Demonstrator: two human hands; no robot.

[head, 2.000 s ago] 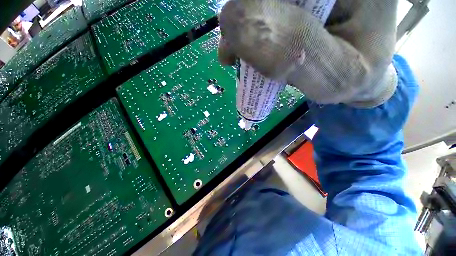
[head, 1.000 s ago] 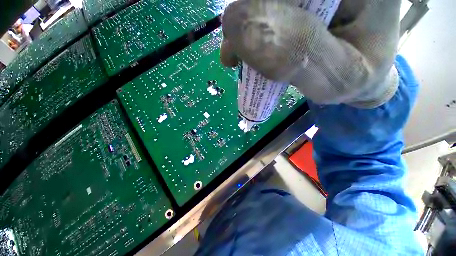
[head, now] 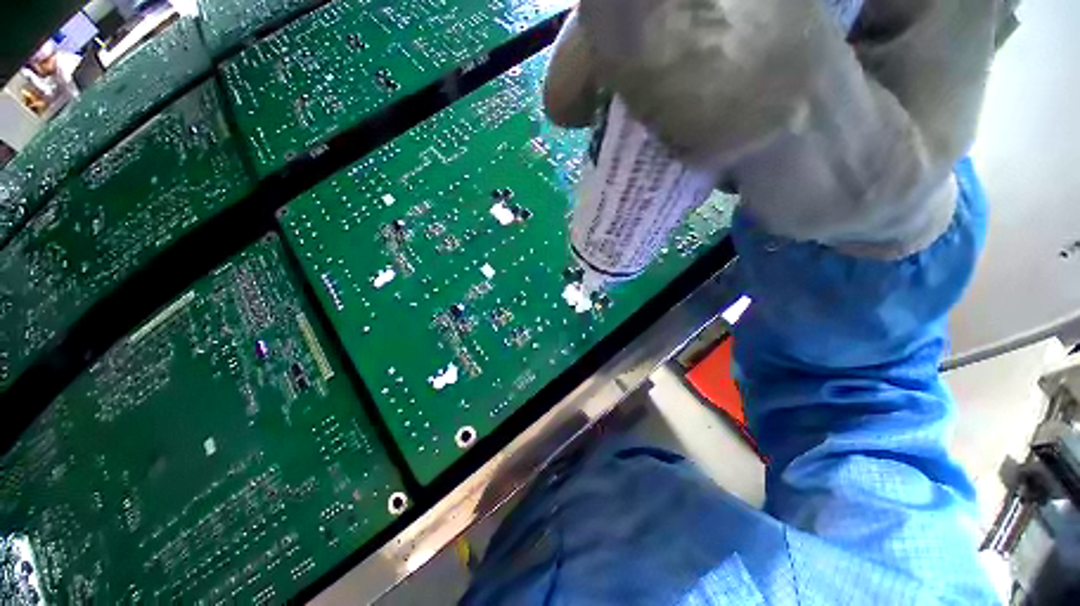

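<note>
My right hand [head: 758, 130], in a greyish knit glove, is at the top right, partly blurred. It is closed around a white paste tube [head: 634, 207] with dark print. The tube slants down to the left. Its tip is right beside a white paste dab [head: 577, 296] on a green circuit board [head: 355, 337]; contact is unclear. Other white dabs [head: 443, 376] lie on this board. The tube's upper part is mostly hidden by the glove. My left hand is not in view.
More green boards [head: 178, 450] lie at the left and top left, separated by dark strips [head: 237, 213]. A metal edge [head: 569, 408] runs along the near side. A red object [head: 719, 381] lies beside my blue sleeve [head: 853, 367]. Equipment [head: 1042, 462] stands at the lower right.
My right hand and the tube have shifted slightly right, and the tube's tip has moved up and right, uncovering more of the dab. The boards look almost unmoved.
</note>
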